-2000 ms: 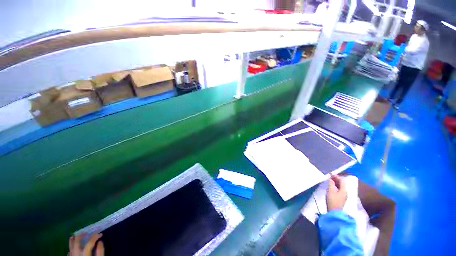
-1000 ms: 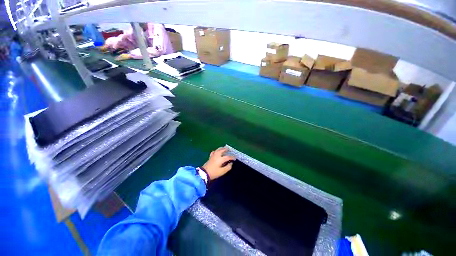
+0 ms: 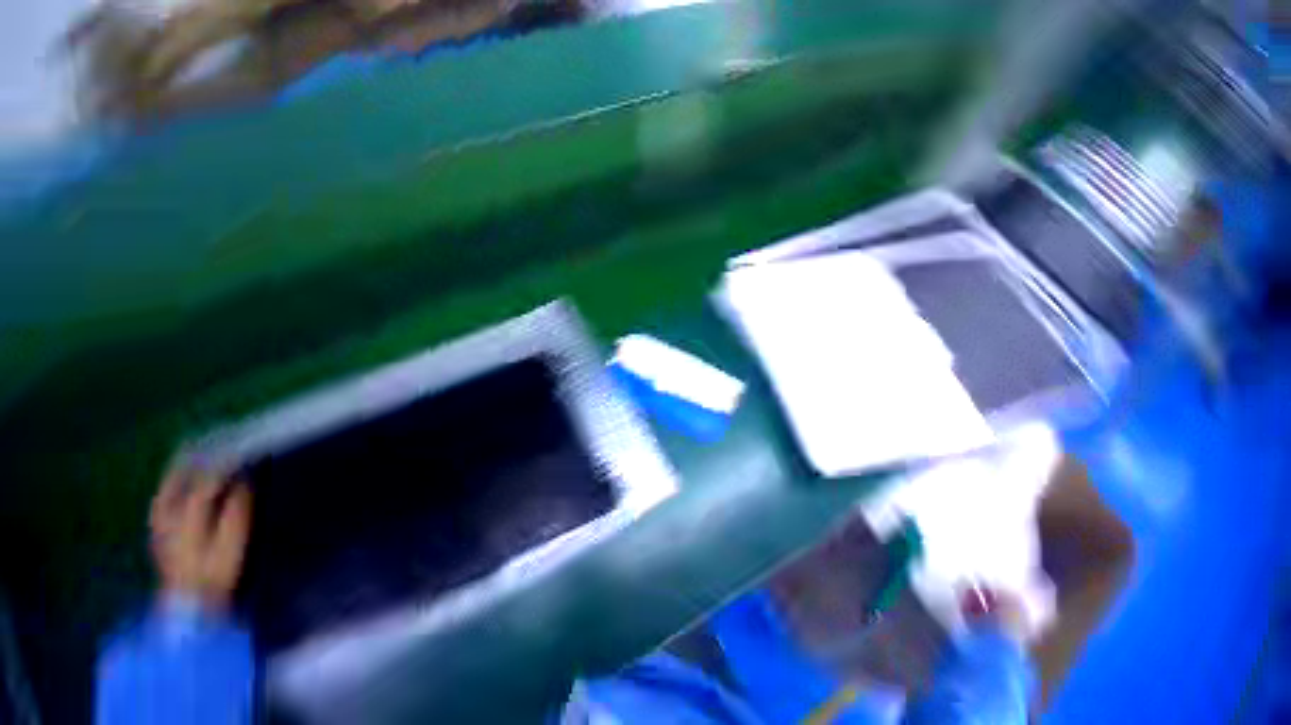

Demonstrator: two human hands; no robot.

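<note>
The frame is blurred. A black panel (image 3: 425,489) lies flat on a silvery bubble bag (image 3: 602,411), which shows as a pale border. My left hand (image 3: 201,531) rests at the panel's left end, fingers a little apart. My right hand (image 3: 987,606) is at the lower right, among loose white sheets (image 3: 977,510) at a brown carton; its fingers and grip cannot be made out. A thin green thing (image 3: 895,569), perhaps tweezers, shows left of it. A blue and white scraper (image 3: 677,385) lies right of the panel.
A pile of dark adhesive sheets (image 3: 977,326) with a white sheet (image 3: 850,361) on it lies on the green bench (image 3: 467,241), right of the scraper. Behind it are another black panel (image 3: 1062,241) and a striped white sheet (image 3: 1119,184). The brown carton (image 3: 1083,552) stands below the bench edge.
The view has swung back right from the tall bagged stack, which is out of the picture. My right hand is in view again, lower among the white sheets than two seconds ago. My left hand remains at the panel's left end.
</note>
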